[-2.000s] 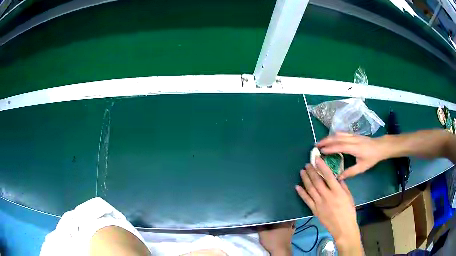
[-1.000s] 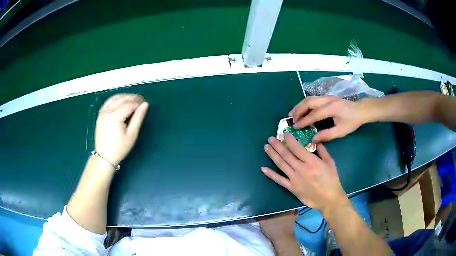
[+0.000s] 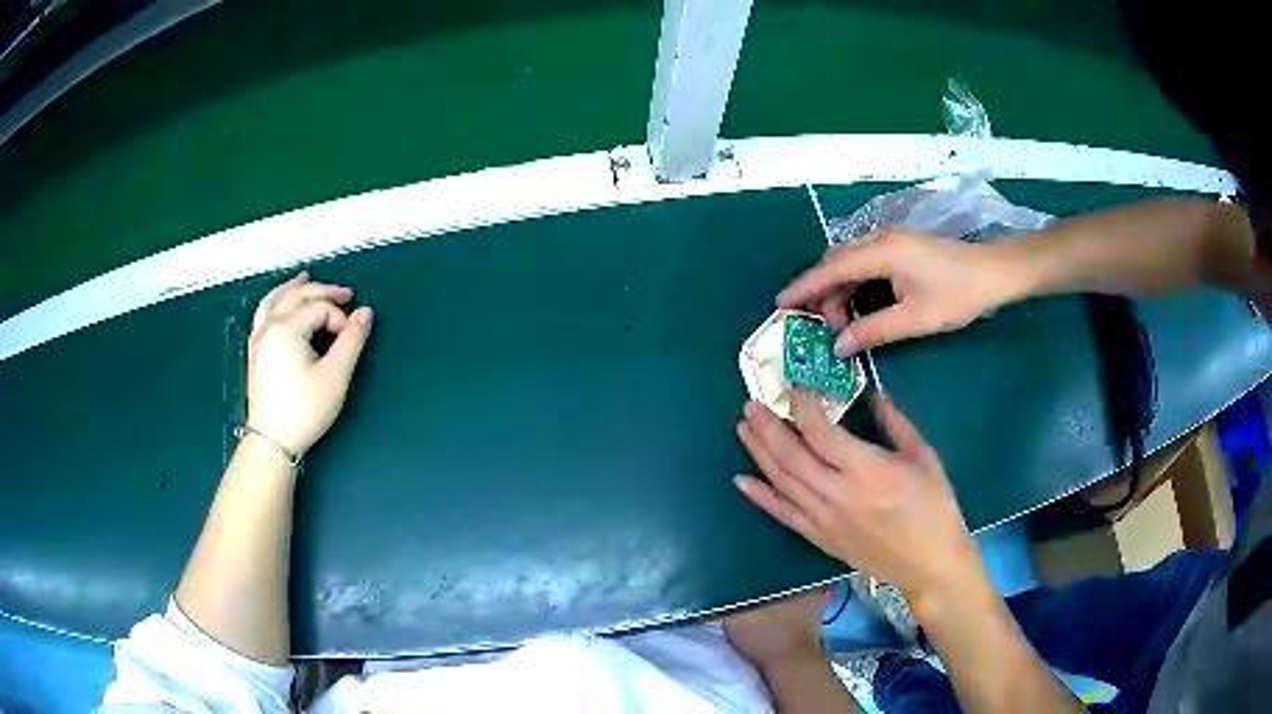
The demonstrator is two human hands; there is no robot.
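My left hand rests on the dark green tabletop at the left, a bracelet at its wrist. Its fingers are loosely curled, thumb and forefinger apart, and nothing shows in it. My right hand is not in view. At centre right, another person's two hands hold a cream hexagonal housing. A green circuit board lies over its right part, tilted to its rim. That person's fingertips touch the board and the housing's lower edge. I cannot tell whether the board is seated.
A crumpled clear bag lies behind the other person's hands. A black electric screwdriver lies at the right, partly under that person's forearm. A white post stands on the white rail. Cardboard boxes are below the table's right edge.
My left hand has come into view on the tabletop since the earliest frame. The view has shifted to the right. In the other person's hands, more of the housing now shows left of the board.
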